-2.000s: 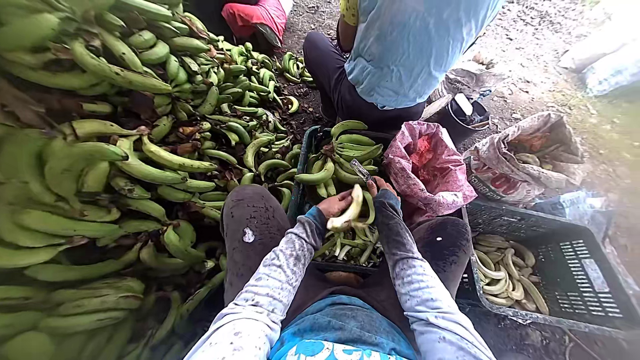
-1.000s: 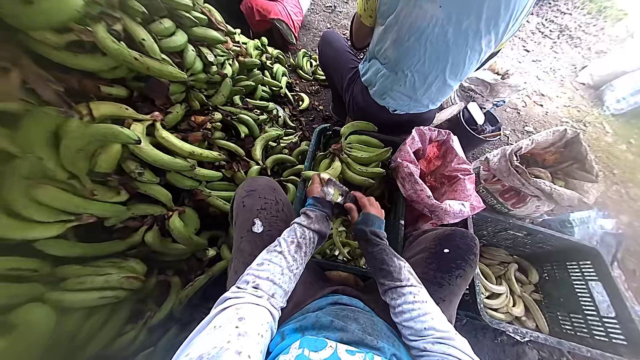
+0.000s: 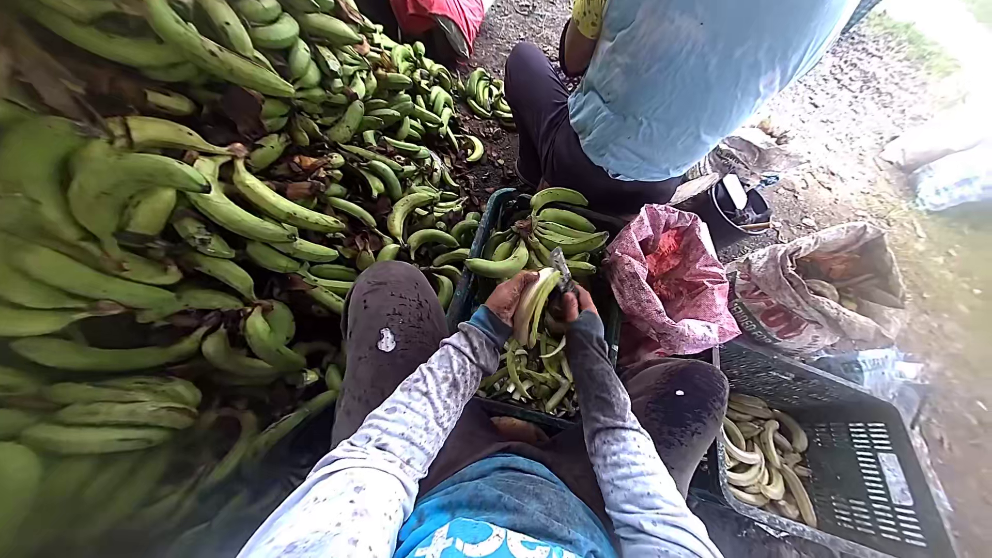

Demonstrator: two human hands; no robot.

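Note:
Between my knees, my left hand (image 3: 511, 296) grips a partly peeled green plantain (image 3: 535, 306), pale flesh showing along it. My right hand (image 3: 577, 302) is closed on a knife, whose stained blade (image 3: 559, 265) points up beside the fruit; part of the handle is hidden by the fingers. Under both hands, strips of green peel (image 3: 527, 380) fill the near part of a dark plastic crate (image 3: 457, 298). A bunch of unpeeled green plantains (image 3: 554, 232) lies at the crate's far end, just beyond my hands.
Green plantains (image 3: 279, 201) are heaped at left. A pink sack (image 3: 674, 294) and a white woven sack (image 3: 814, 287) stand at right, near a black bucket (image 3: 728, 205). Peeled plantains (image 3: 763, 457) lie in a black crate (image 3: 891, 465). A person in a blue shirt (image 3: 682, 85) sits ahead.
One second ago my hands were closer together over the fruit; now they are a little lower and the plantain shows between them. The knife blade now points upward.

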